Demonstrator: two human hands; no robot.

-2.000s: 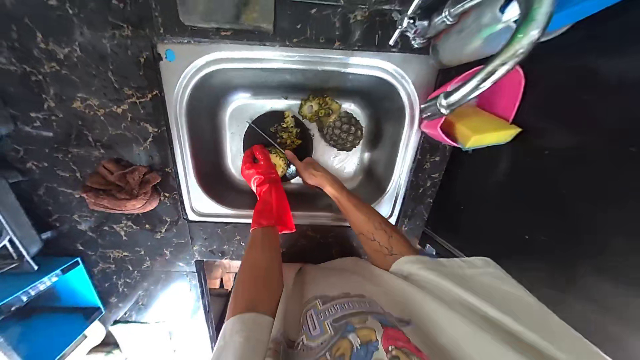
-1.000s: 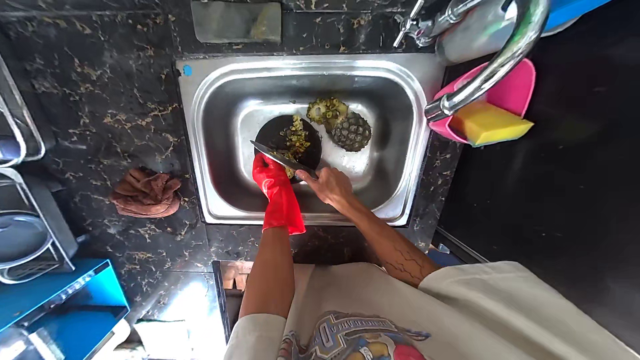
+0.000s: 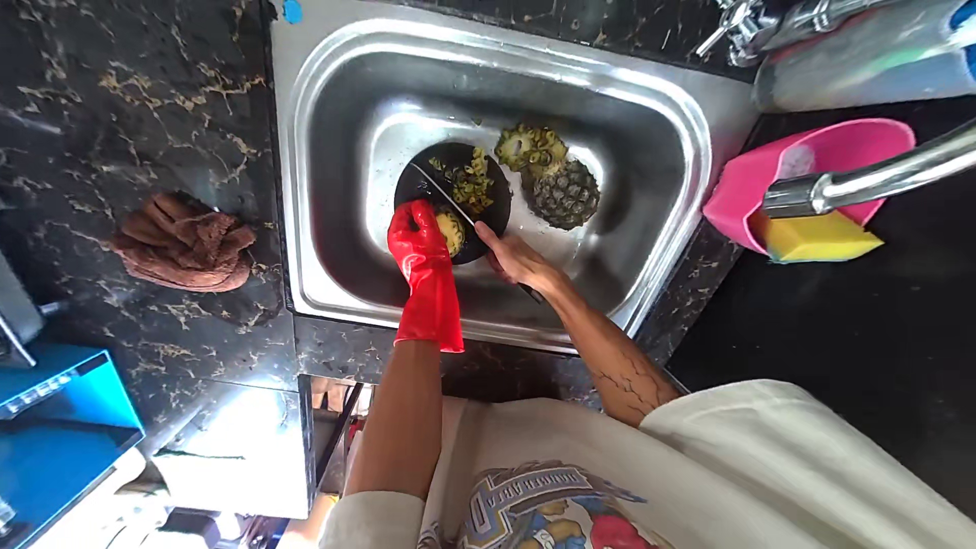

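Observation:
My left hand [image 3: 421,236], in a red rubber glove, grips a peeled piece of pineapple [image 3: 450,232] over a dark round board or plate [image 3: 494,204] in the sink. My bare right hand [image 3: 517,258] is closed on the dark handle of a kitchen knife [image 3: 445,194]; its blade points up and left, across the round surface beside the fruit. Small yellow-green peel scraps [image 3: 473,183] lie on the dark surface. To its right, on the sink floor, are a cut pineapple piece [image 3: 529,146] and an unpeeled pineapple piece [image 3: 566,195], touching each other.
The steel sink [image 3: 496,329] is set in a dark marbled counter. A crumpled brown cloth [image 3: 183,242] lies at its left. On the right, a curved faucet [image 3: 854,183] hangs over a pink holder [image 3: 808,152] with a yellow sponge [image 3: 823,236]. A blue container [image 3: 69,404] stands lower left.
The knife blade, lying near the gloved fingertips a second ago, now angles farther up and left over the dark round surface. Both hands remain low over it.

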